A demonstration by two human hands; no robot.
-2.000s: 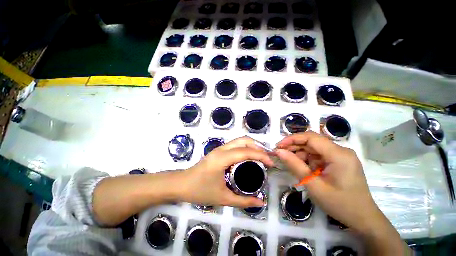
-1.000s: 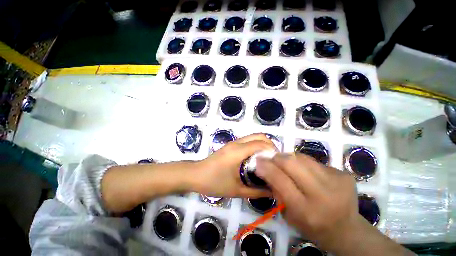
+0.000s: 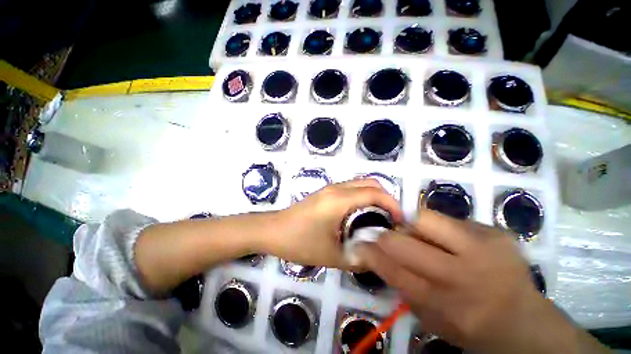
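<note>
My left hand (image 3: pixel 311 225) holds a round watch head (image 3: pixel 363 221) with black glass and a silver rim above the near foam tray (image 3: pixel 414 162). My right hand (image 3: pixel 453 276) is closed on a small white cloth (image 3: pixel 365 243), pressed on the lower part of the glass; its fingers are slightly blurred. An orange-red stick (image 3: pixel 380 330) sticks out below my right hand, its upper end hidden by the hand. Other black-faced watch heads sit in the tray pockets around both hands. One at the upper left (image 3: pixel 236 85) shows a pink square code.
A farther foam tray (image 3: pixel 214 52) with dark bluish watch heads adjoins at the back. A clear bottle (image 3: pixel 72 152) stands at the left and another (image 3: pixel 600 180) at the right edge, partly cut off. A yellow strip (image 3: pixel 138 86) runs along the bench's far side.
The right hand has come over the held watch, and the white cloth is now on its glass. The orange-red stick now points down-left. The view has shifted, so the trays appear higher.
</note>
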